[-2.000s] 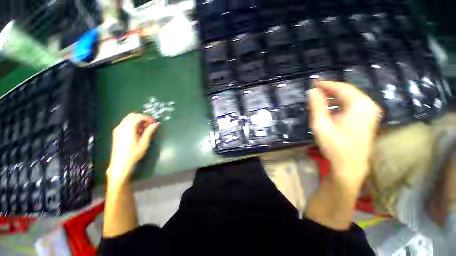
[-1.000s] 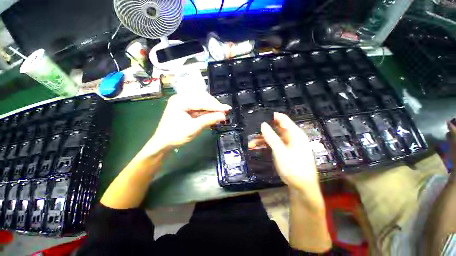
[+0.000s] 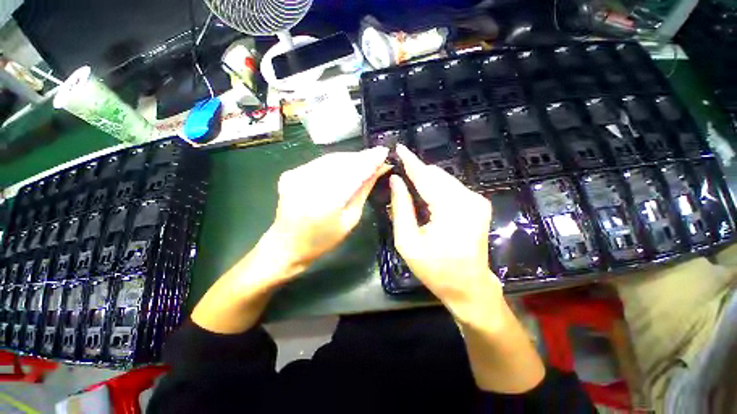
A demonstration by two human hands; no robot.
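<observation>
My left hand [image 3: 323, 204] and my right hand [image 3: 443, 226] meet over the left edge of the right blister tray. Their fingertips hold a small dark piece [image 3: 394, 160] between them, mostly hidden by the fingers; it looks like a device housing. The blister tray [image 3: 517, 194] is glossy black, with rows of rectangular pockets holding black housings, some with shiny pale areas. Part of its near-left pockets is hidden behind my right hand.
A tray stack [image 3: 174, 242] stands at left on the green mat [image 3: 242, 190]. Behind are a cup [image 3: 101, 105], blue mouse [image 3: 202, 120], crumpled plastic bag [image 3: 331, 116], fan [image 3: 263, 12] and phone [image 3: 312, 55]. A red stool [image 3: 578, 319] and a person's leg [image 3: 679, 311] are at lower right.
My hands were apart; now they have come together at the fingertips around the small dark piece. The camera view has swung, from mat and trays to include the fan and phone.
</observation>
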